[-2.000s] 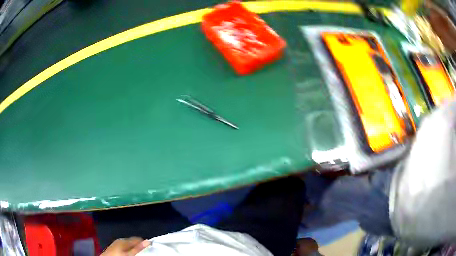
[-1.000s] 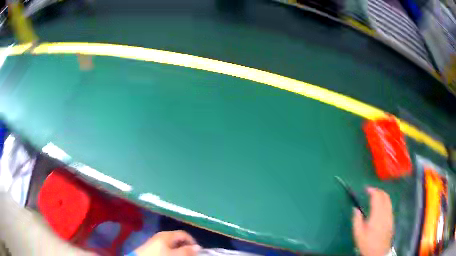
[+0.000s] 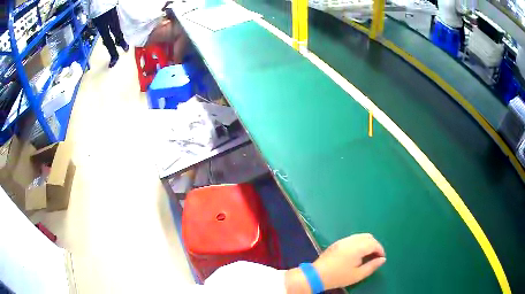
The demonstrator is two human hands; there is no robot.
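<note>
My left hand (image 3: 354, 261) lies over the near edge of the green bench (image 3: 322, 172) at the bottom of the view. A bright blue band (image 3: 312, 278) is around its wrist, below a white sleeve. The fingers are loosely curled, with a gap between them and the thumb, and no object shows in them. My right hand is out of the picture. A short thin orange stick (image 3: 371, 123) lies on the bench beside the yellow line.
A red stool (image 3: 221, 218) stands against the bench at lower left. Beyond it are a shelf with crumpled white material (image 3: 193, 129), a blue stool (image 3: 170, 80) and another red stool. Across the aisle are blue racks (image 3: 29, 86) and an open carton (image 3: 57, 178). A person stands farther up the aisle.
The view has swung left along the bench and aisle. The red bin, orange units, dark tool and my right hand have left the picture. My left hand is now over the bench edge.
</note>
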